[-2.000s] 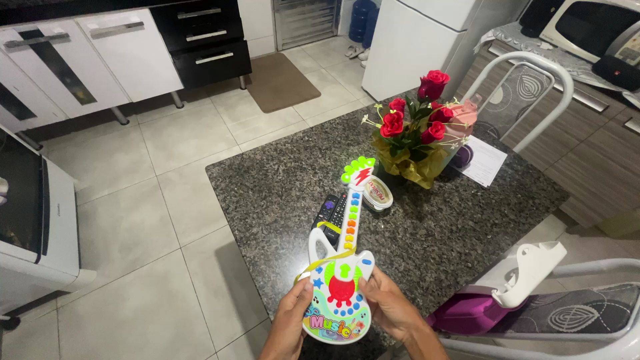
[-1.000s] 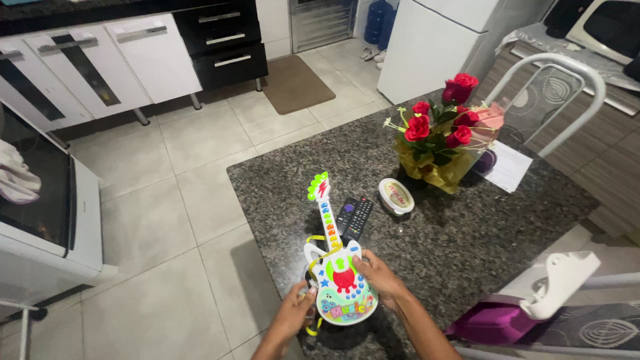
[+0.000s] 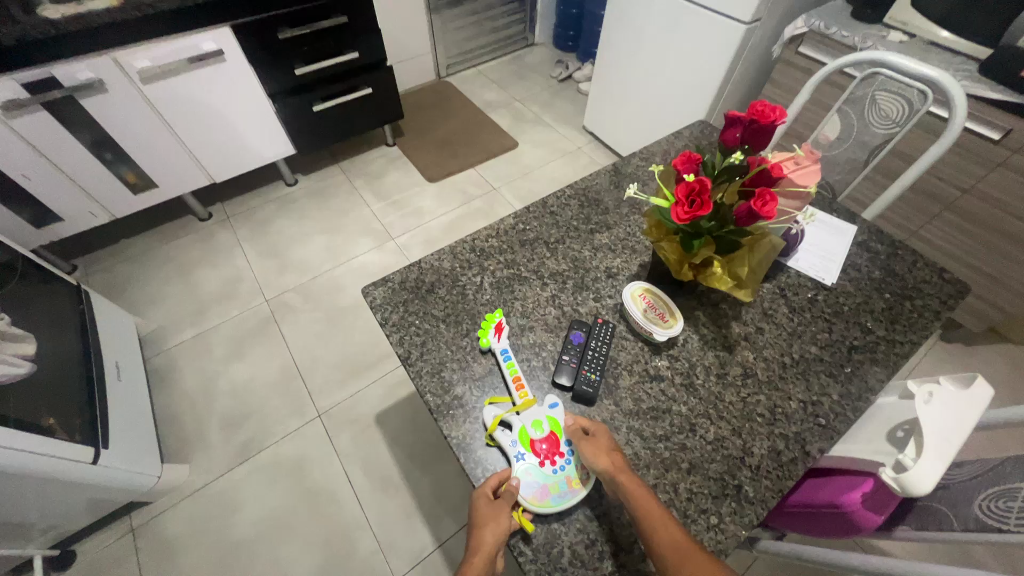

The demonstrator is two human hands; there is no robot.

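Note:
A white toy guitar [image 3: 547, 460] with a green headstock, colored keys and a yellow strap lies on or just above the granite table near its left edge. My left hand [image 3: 492, 512] grips the lower left of its body, thumb on top. On the right side of the body, my right hand [image 3: 596, 452] holds the edge. Two black remote controls, one with a purple pad [image 3: 572, 354] and a longer one [image 3: 594, 362], lie side by side to the right of the guitar's neck. Beyond them sits a lidded oval plastic tub [image 3: 652, 311].
Red artificial roses [image 3: 692, 200] in gold wrapping stand toward the back of the granite table [image 3: 496, 264], beside a paper sheet [image 3: 822, 246]. A metal-framed chair [image 3: 952, 104] is behind; a purple and white plastic item [image 3: 840, 500] rests on another at the right.
The guitar has moved left, away from the remotes and tub, which its neck partly covered two seconds ago. My right hand has shifted up along the body's side.

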